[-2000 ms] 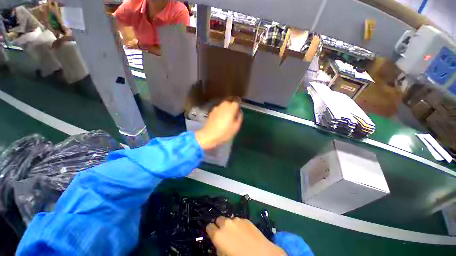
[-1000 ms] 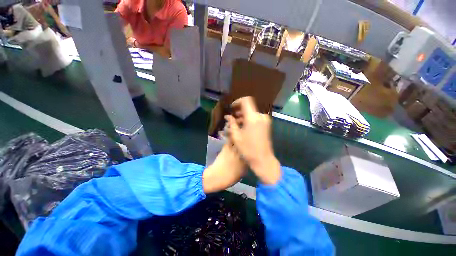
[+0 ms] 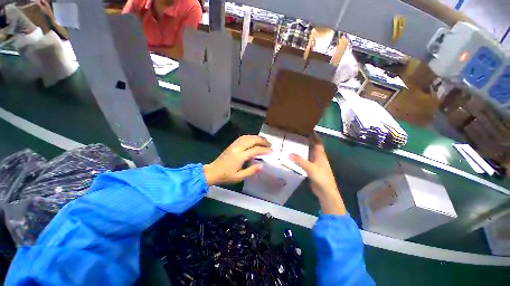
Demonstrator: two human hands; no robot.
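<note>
An open white carton (image 3: pixel 272 181) stands on the green belt in front of me. Its lid flap (image 3: pixel 300 103) is raised, brown face towards me, and white inner flaps lie folded over the opening, hiding the inside. My left hand (image 3: pixel 239 160) is on the carton's left side, fingers over the top edge. My right hand (image 3: pixel 319 169) is on its right side, thumb at the top edge and fingers behind. A tangled heap of black cables (image 3: pixel 235 251) lies nearest me, below the carton.
A closed white box (image 3: pixel 405 204) stands at right, with another cut off at the edge. A black plastic bag (image 3: pixel 53 181) lies at left. Grey cartons (image 3: pixel 206 84) stand beyond the metal post (image 3: pixel 106 84). Printed sheets (image 3: pixel 372 117) are stacked at far right. A person in red is opposite.
My hands have parted from over the opening to the carton's two sides. The white inner flaps now lie across the top. The boxes have shifted slightly right in view.
</note>
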